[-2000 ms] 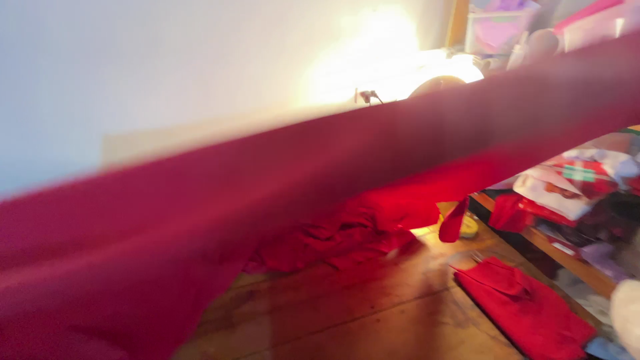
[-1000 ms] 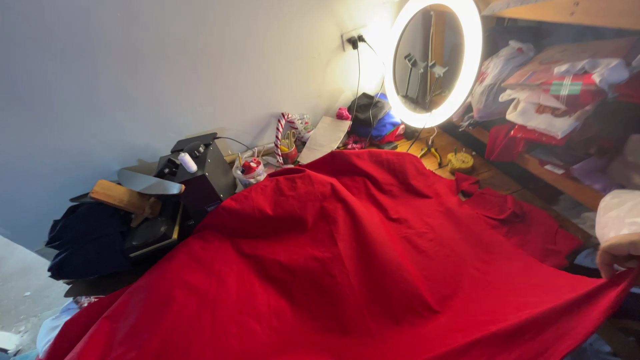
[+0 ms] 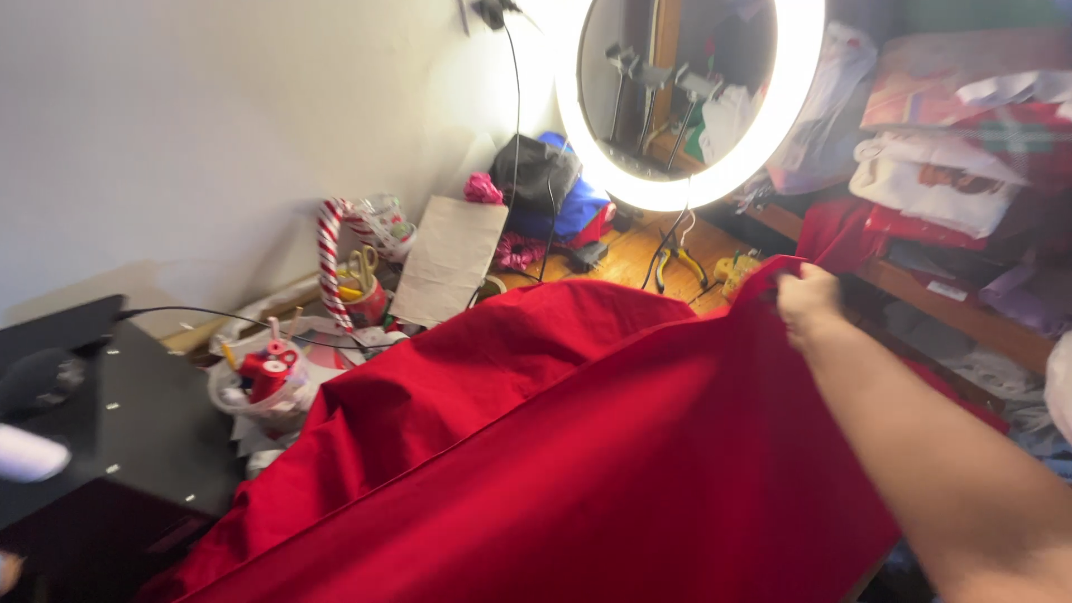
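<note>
A large red cloth (image 3: 586, 452) lies draped and folded across the wooden table and fills the lower middle of the view. At its upper right corner, my right hand (image 3: 808, 303) grips the edge of the cloth, slightly blurred, with the arm reaching in from the lower right. At the far left edge only a small blurred bit of my left hand (image 3: 10, 571) shows, beside a black machine; whether it holds anything is hidden.
A lit ring light (image 3: 691, 194) stands behind the cloth. Pliers (image 3: 680, 266) lie on the wooden table (image 3: 628, 251). Left are a tub of thread spools (image 3: 268, 394), a candy-cane decoration (image 3: 328, 260), a cardboard piece (image 3: 452, 260) and the black machine (image 3: 159, 419). Shelves (image 3: 955, 293) hold bagged fabrics.
My right hand, at the right edge a second ago, is now further in and up with the cloth's edge. A fold of cloth now lies over the rest. The view has moved closer to the ring light.
</note>
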